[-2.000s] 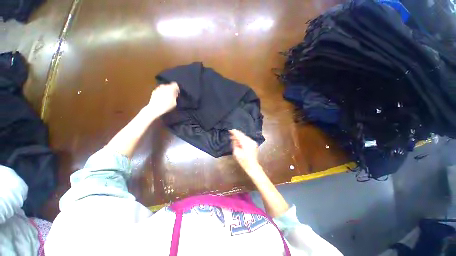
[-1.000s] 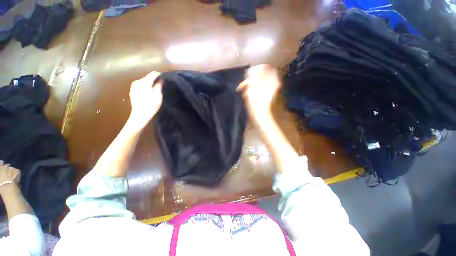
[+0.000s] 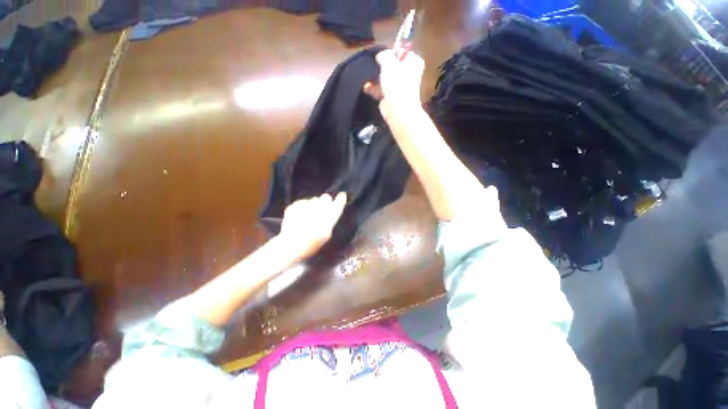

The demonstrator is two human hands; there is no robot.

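Note:
A black garment [image 3: 319,152] is stretched between my hands above the brown table, slanting from lower left to upper right. A small white label [image 3: 367,133] shows on its inner side. My left hand [image 3: 310,225] grips the garment's lower part. My right hand [image 3: 399,77] is raised at the garment's upper end and holds thread snips [image 3: 405,33], silver blades pointing up and away. The right fingers also seem to pinch the garment's edge.
A tall stack of dark garments [image 3: 559,120] with threads and white labels stands at right. Dark garments [image 3: 40,264] lie at left, others at the far side. A blue item [image 3: 543,8] is beyond the stack. Another person's arm [image 3: 16,367] shows at lower left. Yellow tape marks the near table edge.
The garment, first low on the table, then held up between both hands, is now slanted. My right hand has moved up and away, my left hand nearer me. The snips have come into sight.

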